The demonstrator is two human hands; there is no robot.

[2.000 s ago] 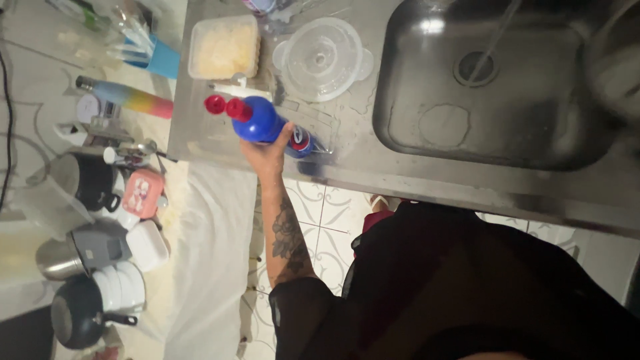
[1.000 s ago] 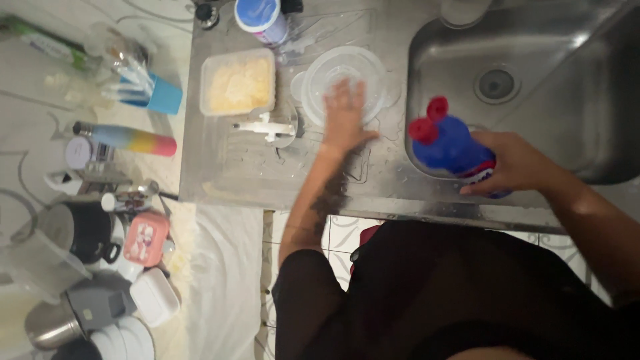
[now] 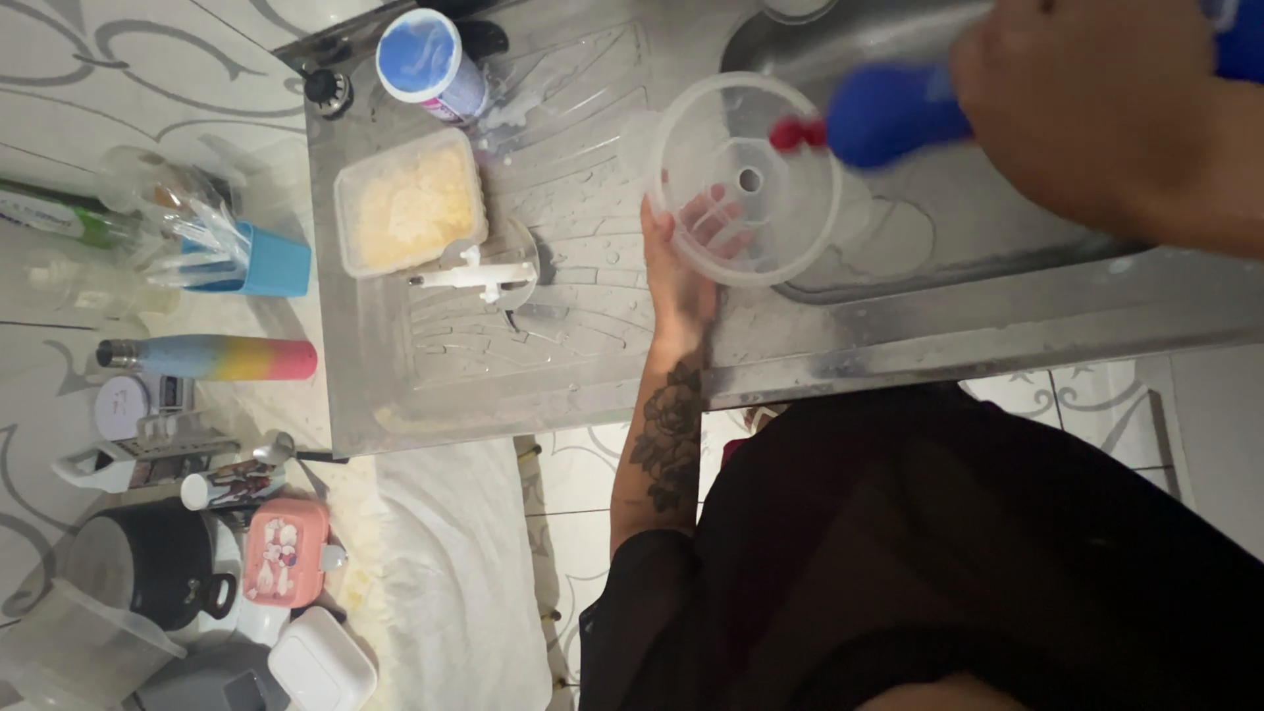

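Note:
My left hand [image 3: 696,237] grips the side of a round translucent plastic bowl [image 3: 748,259], its fingers seen through the wall. The bowl is raised over the edge of the stainless steel sink [image 3: 918,267], its open side facing me. My right hand [image 3: 1086,109], blurred, is closed around a blue plastic bottle [image 3: 894,111] at the upper right. The bottle's red cap [image 3: 798,133] points left and overlaps the bowl's right part in this view; whether it touches cannot be told.
On the steel drainboard [image 3: 583,346] are a tub of yellowish food [image 3: 415,202], a blue-topped tub [image 3: 425,59] and a clear disc with a white blade piece [image 3: 494,275]. Further left stand a blue cup [image 3: 262,262], a multicoloured bottle [image 3: 227,357], a black pot [image 3: 163,563] and a pink box [image 3: 286,553].
My left hand, earlier open over the round container on the drainboard, now holds it raised. The blue bottle passed from my left hand to my right, and has since moved up and right.

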